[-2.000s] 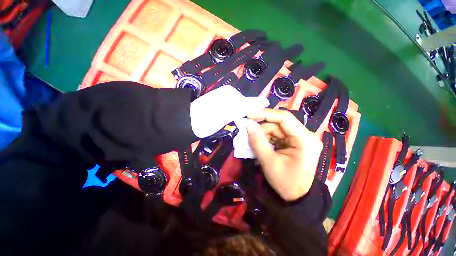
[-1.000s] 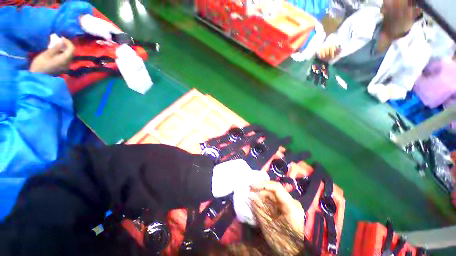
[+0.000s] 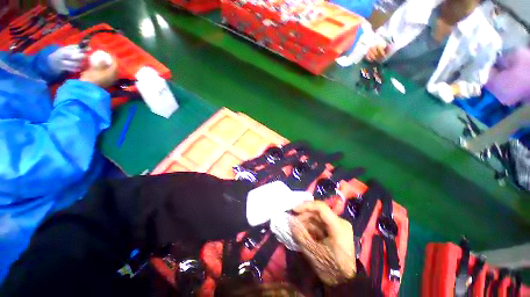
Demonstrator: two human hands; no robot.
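Observation:
My left hand (image 3: 271,203), in a white glove, extends from a black sleeve and touches my right hand; its fingertips and anything in them are hidden. My bare right hand (image 3: 325,235) pinches a crumpled white wiping cloth (image 3: 284,232). Strands of hair partly cover this hand. Both hands are above an orange-red watch tray (image 3: 216,139). Wristwatches with round dark cases and black straps (image 3: 387,226) lie on it around the hands. The pockets at the tray's upper left are empty. Whether a watch is between my hands cannot be told.
A person in blue (image 3: 58,133) works at the left beside a white bottle (image 3: 156,93) and a blue stick (image 3: 126,125). A green belt (image 3: 348,127) runs behind the tray. Another person (image 3: 433,43) is across it. Stacked red trays (image 3: 440,270) stand at the lower right.
The view has tilted up, so my hands and tray appear lower and both other workers show. Since the last earlier frame, the left worker's hands have shifted. My hands remain together with the cloth.

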